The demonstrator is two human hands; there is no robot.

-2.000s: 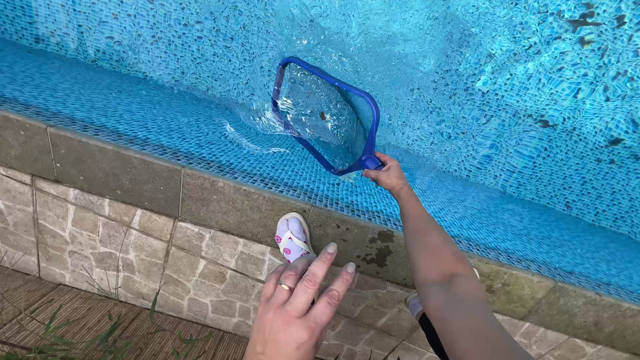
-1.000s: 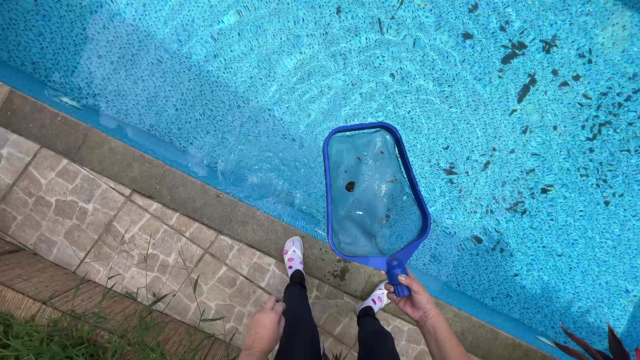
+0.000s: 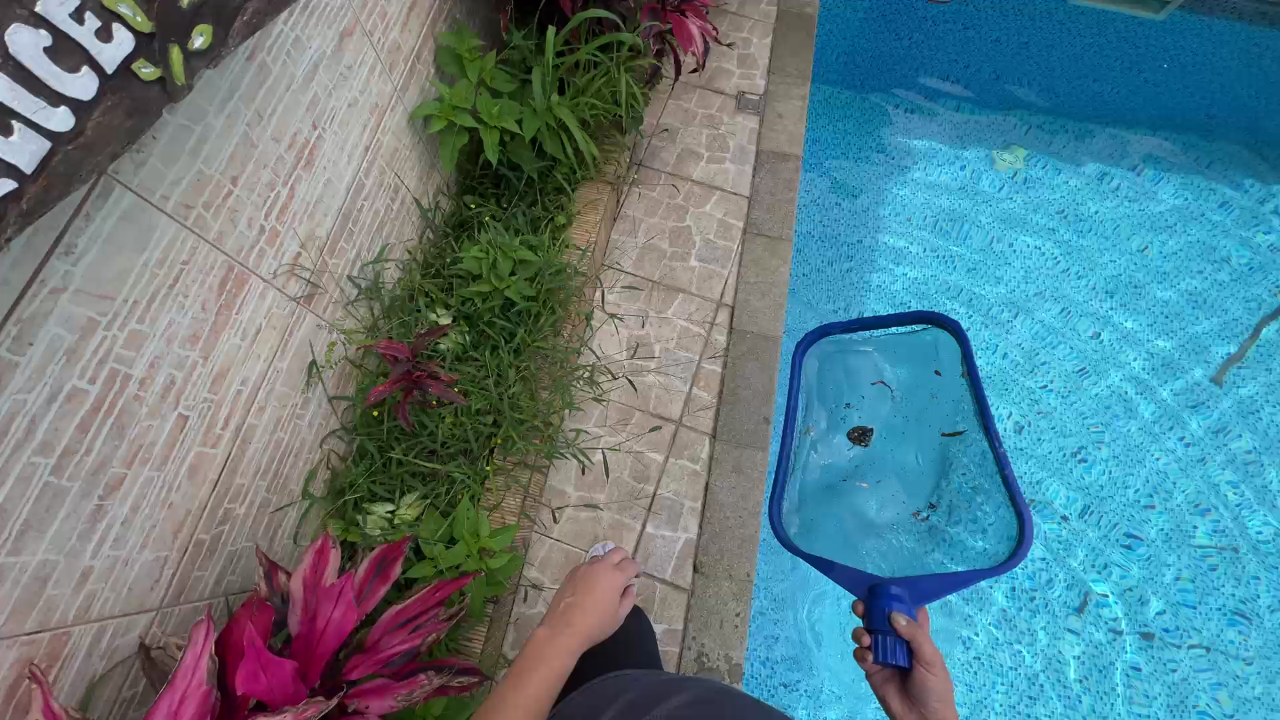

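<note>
My right hand (image 3: pixel 905 660) grips the short blue socket of a pool leaf skimmer (image 3: pixel 1008 480), at the lower right of the head view. The skimmer's blue frame is held over the pool water, its mesh spread flat. A dark clump of debris (image 3: pixel 860 436) and several small bits of leaf lie on the mesh. My left hand (image 3: pixel 598 597) hangs above the paving by my dark-clad leg, fingers curled and mostly hidden; nothing shows in it. Just past it, the tip of a light shoe (image 3: pixel 600 549) peeks out.
Pool water (image 3: pixel 1120 400) fills the right side, bordered by a stone coping (image 3: pixel 750 390) and a paved walkway (image 3: pixel 660 350). Left of that runs a planted bed (image 3: pixel 460 380) with pink-leaved plants (image 3: pixel 300 650), against a tiled wall (image 3: pixel 200 300) bearing a lettered sign (image 3: pixel 60 90).
The skimmer was tilted into the water at the pool's edge two seconds ago; now it is raised flat over the water. The view has swung strongly along the walkway.
</note>
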